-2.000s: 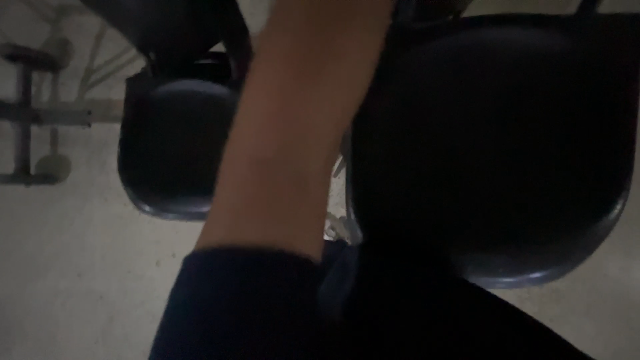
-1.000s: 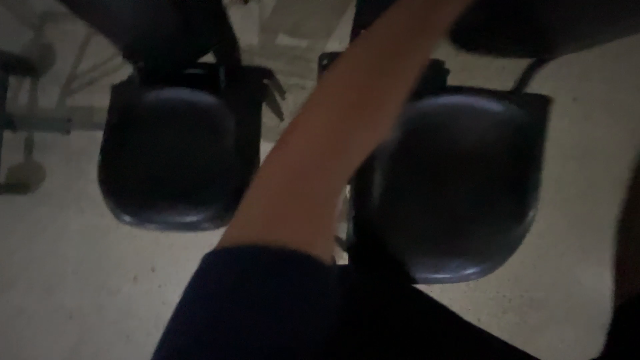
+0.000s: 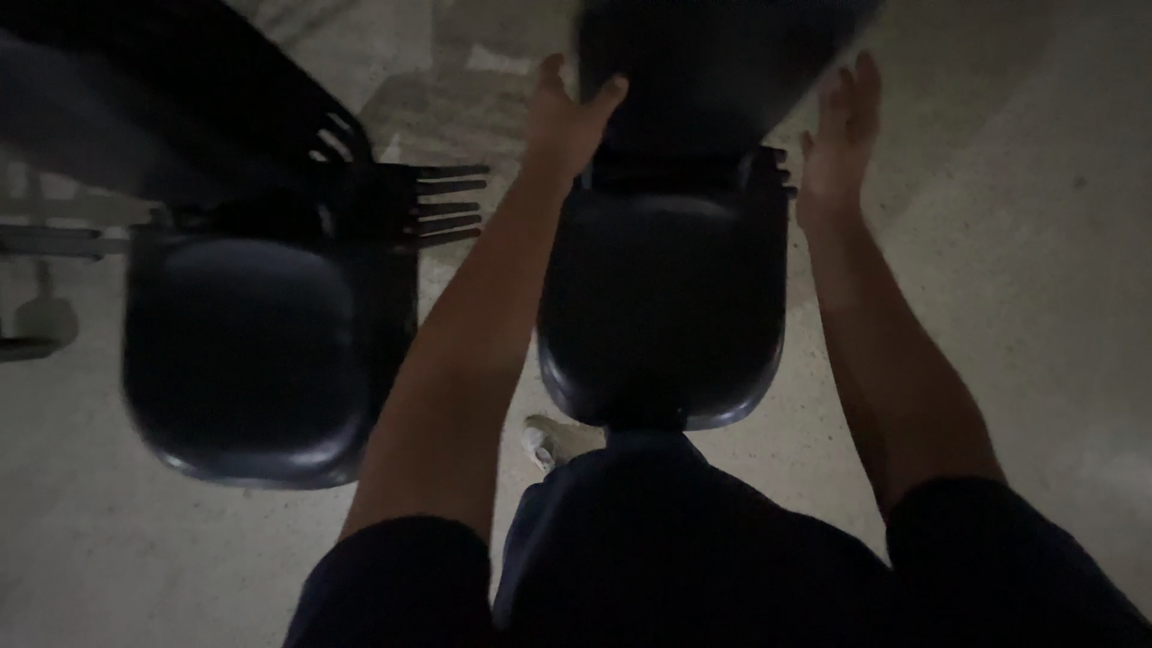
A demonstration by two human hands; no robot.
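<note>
In dim light a black chair seat (image 3: 666,297) lies between my forearms, with its black backrest (image 3: 702,81) rising above it. My left hand (image 3: 571,112) is at the left edge of that backrest, thumb and fingers spread; whether it touches the edge is hard to tell. Off the right side of the backrest, my right hand (image 3: 841,135) is raised with its fingers apart and nothing in it. Short dark bars (image 3: 781,175) stick out beside the seat, close to my right wrist.
More black chairs stand at the left, one showing its seat (image 3: 252,360) and a tilted backrest (image 3: 135,117). Several metal bars (image 3: 450,207) project from them toward my left forearm. A light shoe (image 3: 543,443) is on the speckled floor (image 3: 1035,297) below the middle chair.
My right hand and forearm have come into view on the right. My left hand, outside the frame before, now shows beside the backrest. The view has shifted.
</note>
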